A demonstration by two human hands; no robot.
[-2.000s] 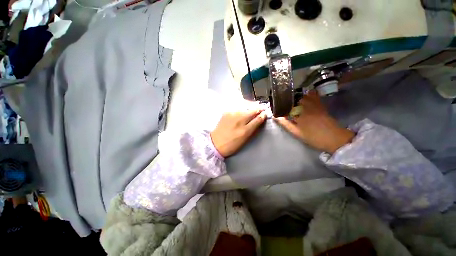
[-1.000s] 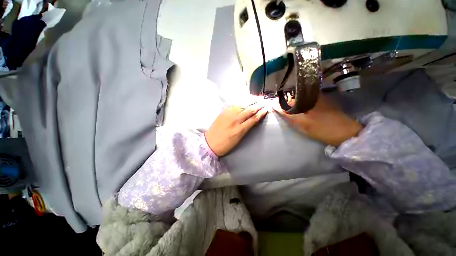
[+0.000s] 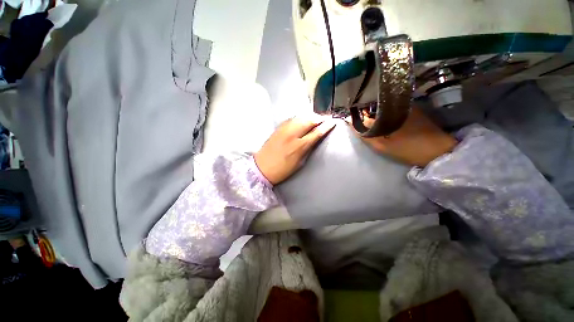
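Note:
A grey fabric panel [image 3: 352,182] lies on the white table under both hands and runs to the needle area of the cream-white sewing machine [image 3: 478,22]. My left hand [image 3: 292,149] lies on the cloth with its fingertips at the bright glow by the needle. My right hand [image 3: 409,139] lies on the cloth at the right of the needle, partly hidden behind the shiny curved metal guard [image 3: 395,85]. Both hands press the cloth rather than lift it. The presser foot and needle are lost in glare.
A wide layered grey pile [image 3: 94,138] with a ragged edge lies left of the needle and hangs over the table's front. More grey cloth [image 3: 532,122] lies at the right. Pale cloth [image 3: 377,242] is below the table edge. Dark and white scraps [image 3: 28,41] are at the upper left.
The view has shifted, so the machine head sits farther right and higher. Both hands stay at the needle area, and the guard now covers more of my right hand's fingers.

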